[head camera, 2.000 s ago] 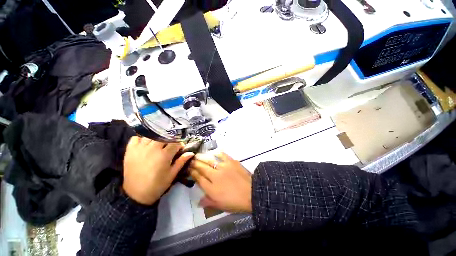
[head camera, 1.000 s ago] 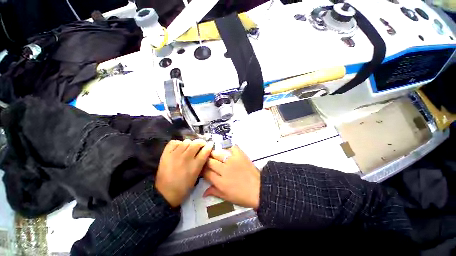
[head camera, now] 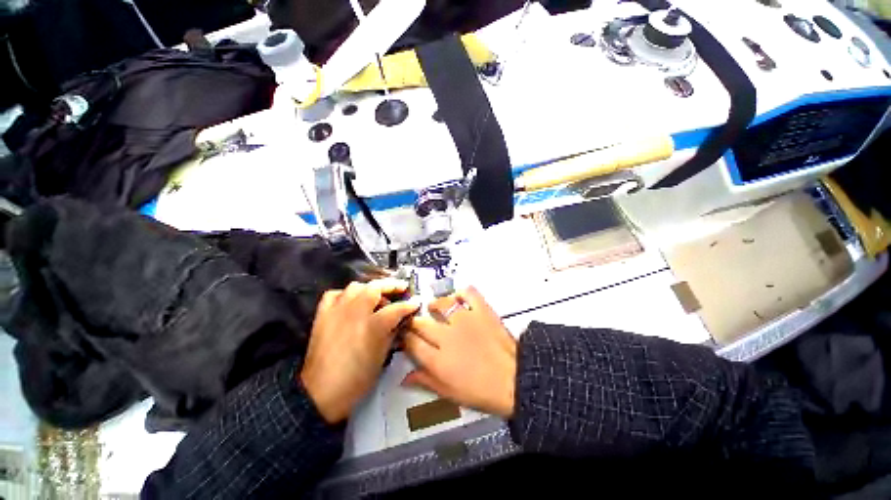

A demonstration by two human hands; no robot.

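A dark garment (head camera: pixel 186 303) lies in a crumpled heap left of the needle, with a seam showing. Its edge runs under my fingers at the presser foot (head camera: pixel 401 275) of the white sewing machine (head camera: pixel 547 107). My left hand (head camera: pixel 354 344) presses on the garment's edge, fingertips by the foot. My right hand (head camera: pixel 461 352) is beside it, fingertips touching my left, a ring on one finger. The cloth between the fingertips is mostly hidden, so I cannot tell what my right hand grips.
A clear-lidded case with a dark pad (head camera: pixel 586 227) and a tan cardboard piece (head camera: pixel 762 264) lie on the bed to the right. Black elastic bands (head camera: pixel 469 127) wrap the head. A yellow-handled tool (head camera: pixel 606 161) lies along it. More dark cloth (head camera: pixel 117 127) lies behind at left.
Since two seconds ago the view has shifted and my left hand has come closer to my right at the foot. In the last second my hands have moved only slightly.
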